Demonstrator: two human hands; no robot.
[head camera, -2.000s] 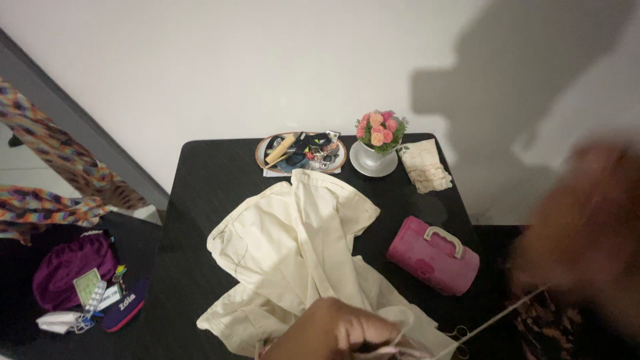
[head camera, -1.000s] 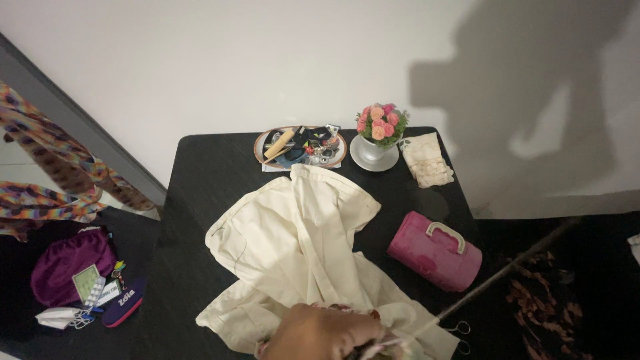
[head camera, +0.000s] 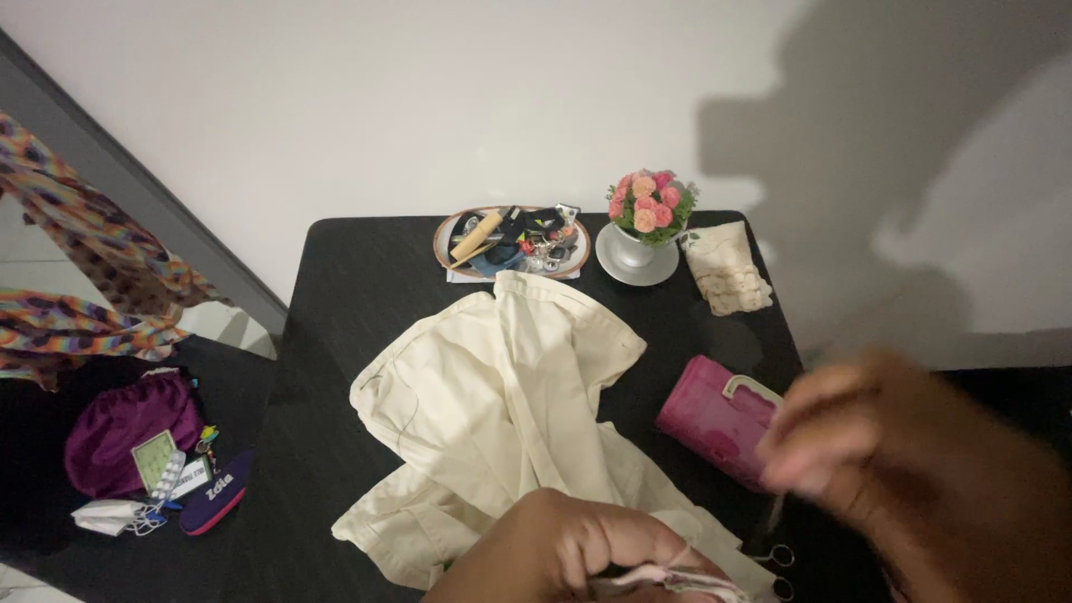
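Cream fabric, apparently a garment (head camera: 502, 385), lies rumpled over the dark table. Over its lower part my left hand (head camera: 603, 540) is closed on a folded edge of pale cloth at the bottom of the view. To the right my right hand (head camera: 854, 444), blurred, has its fingertips pinched together in front of a pink case with a pale handle (head camera: 703, 410). A thin, blurred thing hangs under those fingers; whether it is a needle or thread I cannot tell. Scissors (head camera: 780, 557) show their finger loops beside the fabric, their blades hidden.
Along the back of the black table (head camera: 335, 293) stand an oval tray of small items (head camera: 440, 243), a flower pot on a saucer (head camera: 638, 251) and a folded cream cloth (head camera: 724, 268). At the left are a purple pouch (head camera: 126, 435), a dark case (head camera: 219, 494) and a patterned cloth (head camera: 92, 226).
My right hand, out of view one second ago, is back at the right. The long strand that stretched from my left hand toward the upper right no longer shows. The fabric lies much the same.
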